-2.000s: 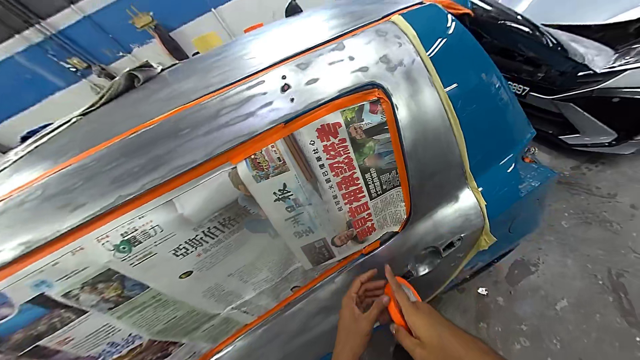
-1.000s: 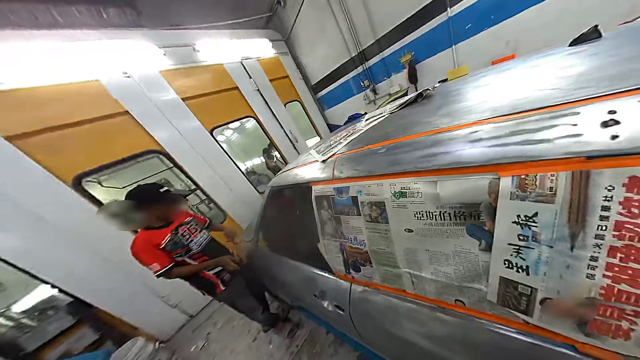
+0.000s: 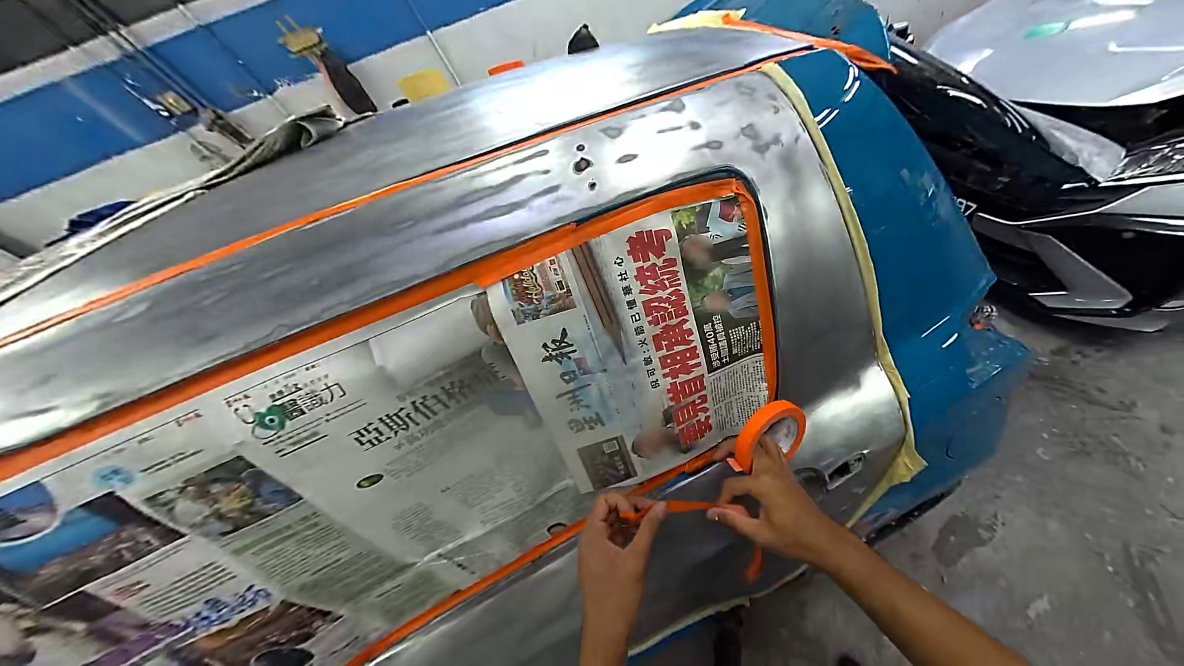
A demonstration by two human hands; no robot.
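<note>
My left hand pinches one end of a short strip of orange masking tape at the lower edge of the papered car window. The strip's other end is between the fingers of my right hand, which also holds the roll of orange masking tape. A loose tape end hangs below that hand. Newspaper sheets cover the side windows, bordered by orange tape. Bare grey metal body panels surround them. The door handle recess lies right of my right hand.
Yellowish masking tape runs down between the bare metal and the blue rear bodywork. A black and silver car stands behind at the right. Grey concrete floor lies below it. Tools hang on the blue and white wall.
The view swung toward the car's front and a person in red, then back to the rear window. My hands, close together at the roll two seconds ago, now hold a strip of tape between them.
</note>
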